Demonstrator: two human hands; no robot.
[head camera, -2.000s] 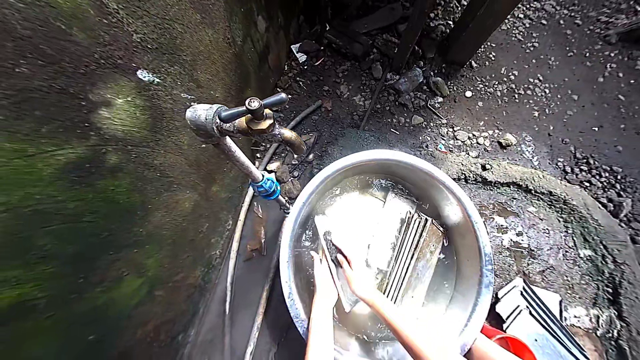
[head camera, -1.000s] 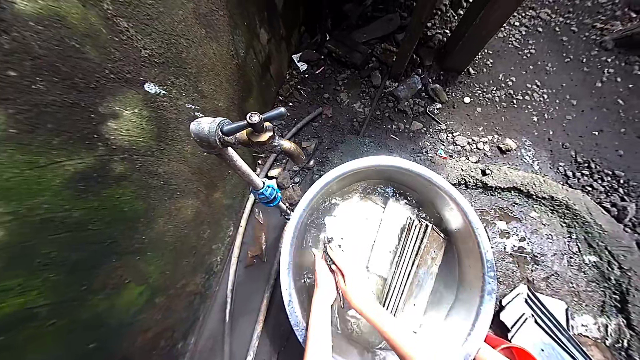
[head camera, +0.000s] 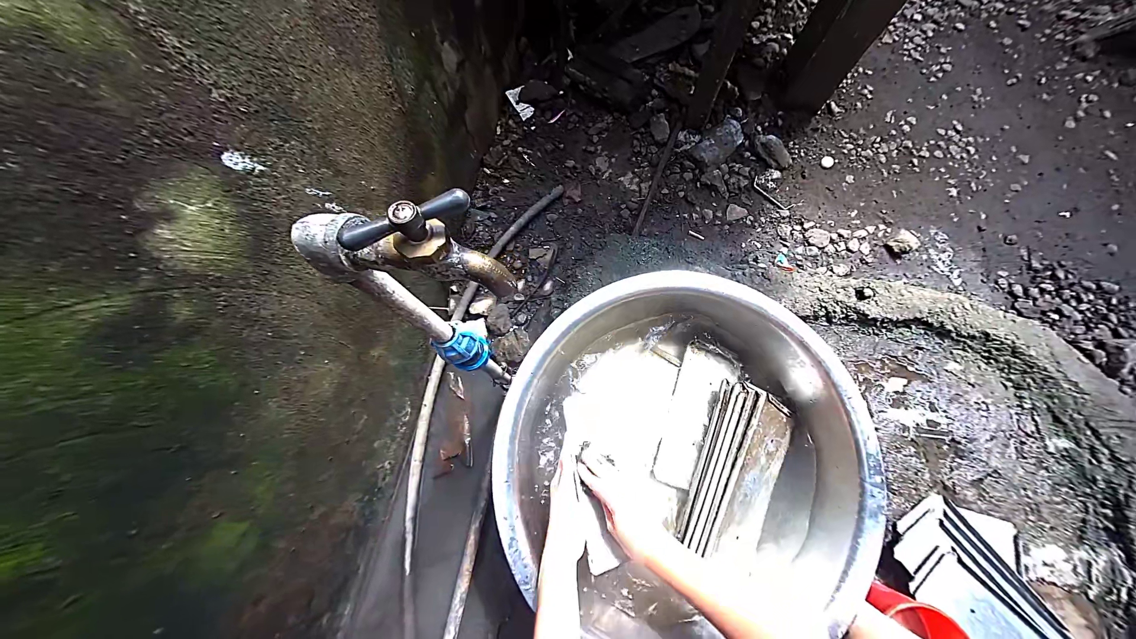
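A wide metal basin (head camera: 516, 417) holds water and several thin, flat rectangular plates, some stacked on edge (head camera: 723, 461) and one lying flatter (head camera: 694, 417) beside them. At the basin's left side, my left hand (head camera: 564, 497) and my right hand (head camera: 611, 493) are close together with a thin flat plate (head camera: 601, 543) between them. My left hand is at its left face, my right hand at its right. Strong glare on the water washes out the plate's upper part and some of the fingers.
A brass tap (head camera: 422, 248) with a black handle and a pipe with a blue fitting (head camera: 463, 346) stand left of the basin by a mossy wall (head camera: 177, 373). A hose (head camera: 424, 426) runs alongside. More flat plates (head camera: 967, 568) and a red container (head camera: 919, 612) are at lower right.
Two seconds ago the held plate showed its broad face; one second ago it was nearly edge-on. Now part of its face shows below my hands. The stacked plates have stayed in place.
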